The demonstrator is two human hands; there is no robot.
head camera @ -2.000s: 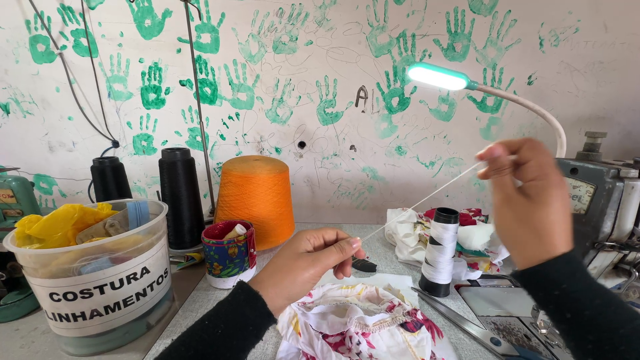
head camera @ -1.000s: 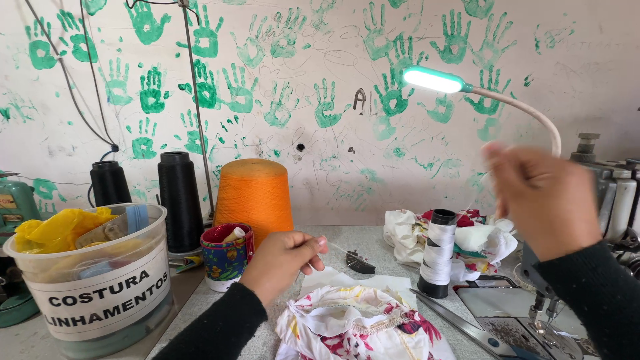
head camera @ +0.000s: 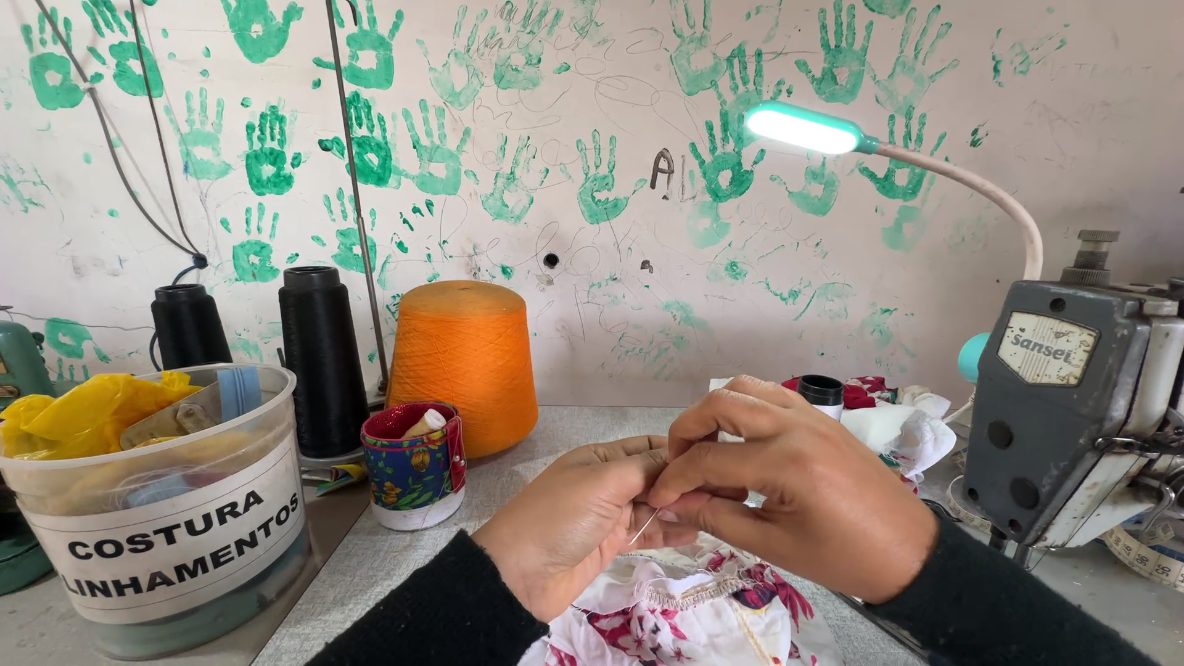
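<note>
My left hand (head camera: 578, 518) and my right hand (head camera: 786, 481) meet over the table, fingertips touching. A thin, pale strand or needle (head camera: 645, 527) slants down from between their fingertips; which it is, I cannot tell. Below them lies a white fabric piece with a pink floral print (head camera: 684, 610) and a gathered, stitched edge. Behind my right hand shows the black top of a white thread spool (head camera: 820, 392), its lower part hidden. More crumpled white and red fabric (head camera: 902, 430) lies behind it.
At left stand a labelled plastic tub (head camera: 157, 546), black thread cones (head camera: 322, 361), an orange thread cone (head camera: 467, 370) and a floral fabric-covered cup (head camera: 413, 462). A sewing machine (head camera: 1064, 407) and a lit lamp (head camera: 805, 128) are at right, with a measuring tape (head camera: 1142, 555).
My right hand has come down and left from the raised position near the lamp, and now meets my left hand. The strand stretched between the hands two seconds ago no longer shows at that length.
</note>
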